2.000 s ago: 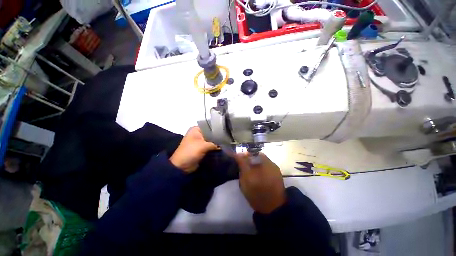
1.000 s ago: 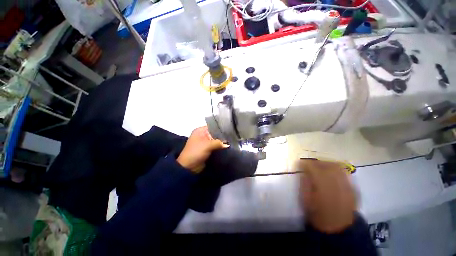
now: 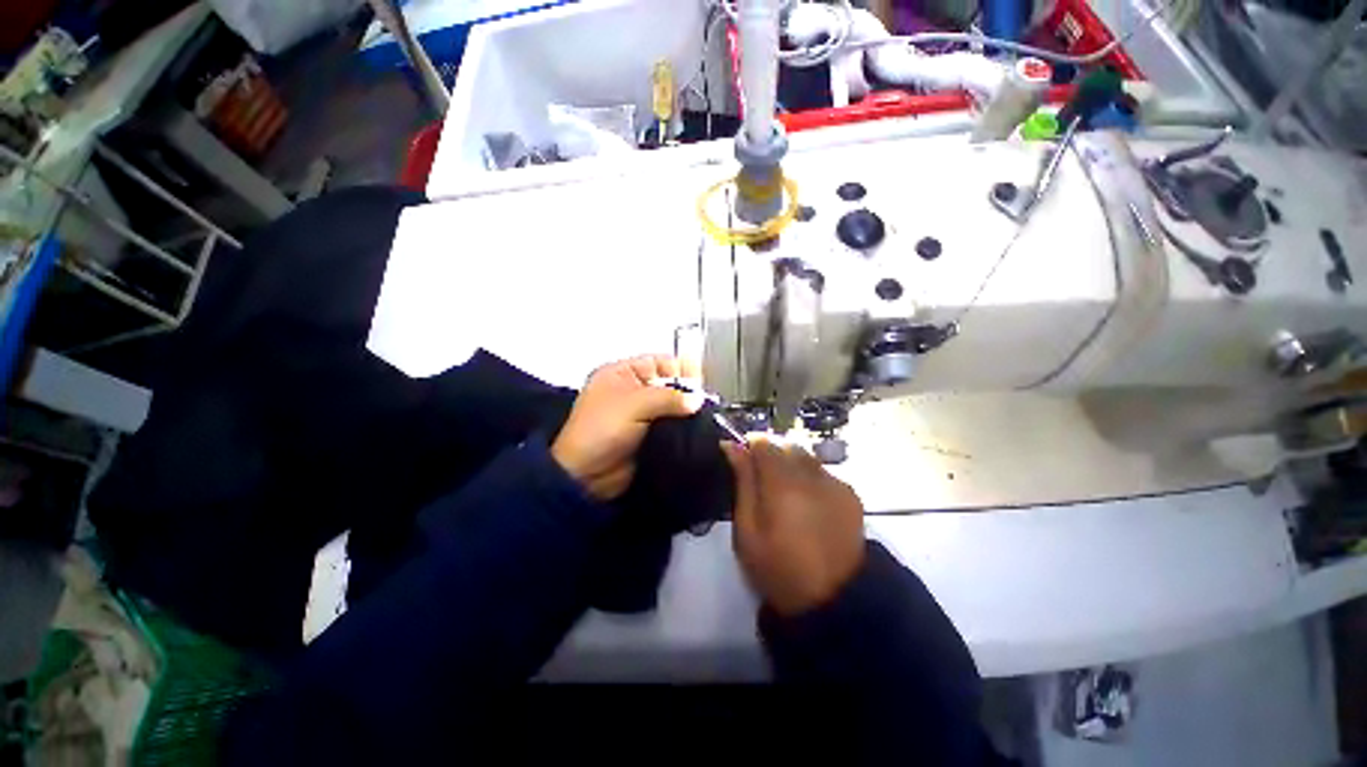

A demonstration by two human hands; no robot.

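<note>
The black garment piece (image 3: 687,477) lies left of the needle area and over the left table edge. My left hand (image 3: 612,429) pinches its narrow end, lifted just left of the presser foot (image 3: 822,426). My right hand (image 3: 798,522) is closed beside the cloth. A thin shiny blade of the thread snips (image 3: 729,430) shows between my hands; their handles are hidden in my right hand. A small pale speck shows at my left fingertips. The white sewing machine head (image 3: 975,322) stands just beyond and right of my hands.
The yellow ring (image 3: 750,210) hangs around the grey post. Behind the machine are a white bin (image 3: 517,75) with clear bags and a red tray (image 3: 885,105). A green basket (image 3: 203,682) stands at lower left. A small packet (image 3: 1097,701) lies below the table at right.
My right hand reached right to the snips on the table, then came back to the cloth; the snips have left their place. My left hand has turned up the cloth end, away from the foot.
</note>
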